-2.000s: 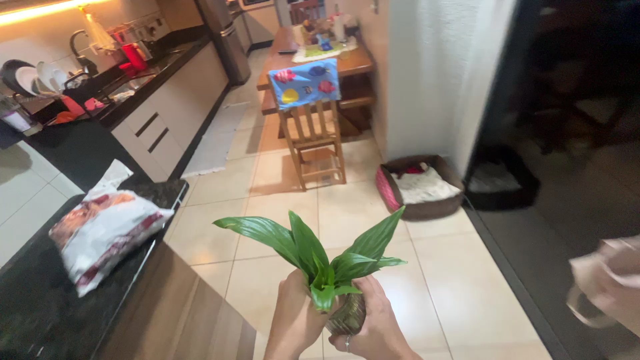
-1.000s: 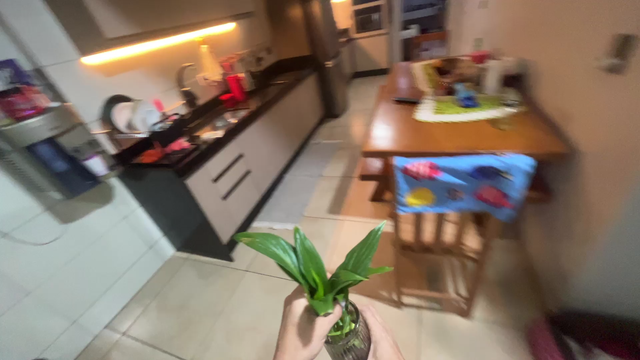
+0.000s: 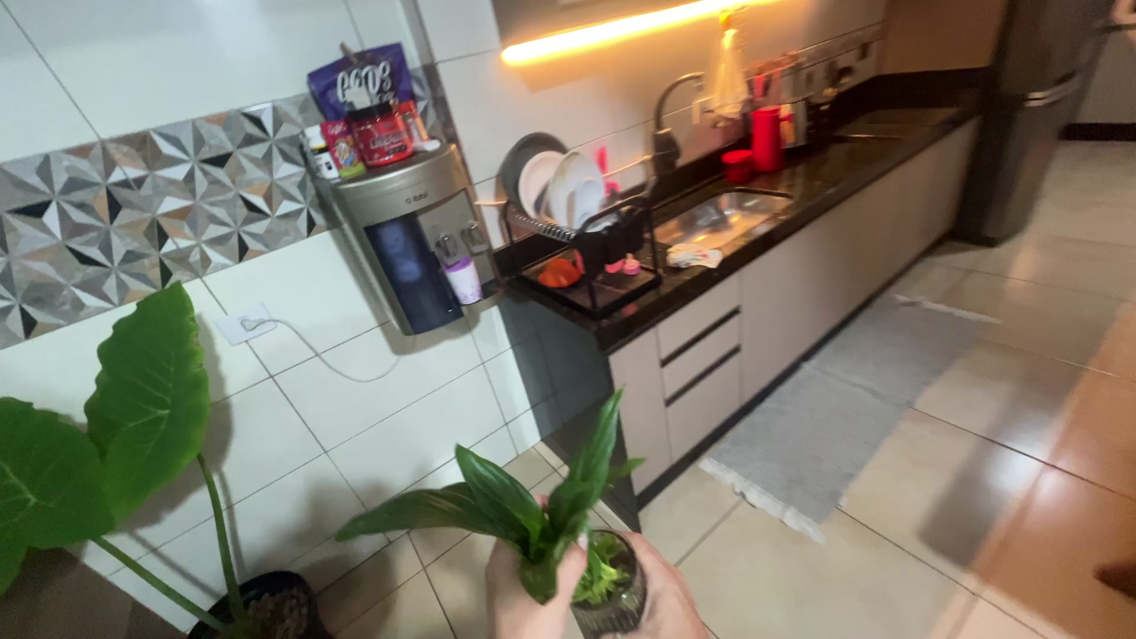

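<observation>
At the bottom middle of the head view, my left hand (image 3: pixel 532 590) grips a small green leafy plant (image 3: pixel 506 497) near the base of its leaves. My right hand (image 3: pixel 664 590) is wrapped around the right side of a ribbed glass jar (image 3: pixel 617 608). Light green growth shows inside the jar's mouth. The plant's broad leaves fan up and to the left, leaning beside the jar; whether its roots are in the jar is hidden by my left hand.
A large-leaved potted plant (image 3: pixel 146 390) stands at the left below a wall-mounted water dispenser (image 3: pixel 417 200). A dark counter (image 3: pixel 701 257) holds a dish rack (image 3: pixel 586 240) and a sink (image 3: pixel 723 217). A grey rug (image 3: pixel 834 408) lies on the tiled floor.
The view has swung left from the table and chair to the dispenser and potted plant. Both hands still hold the plant and jar; the jar's open top now shows beside the leaves.
</observation>
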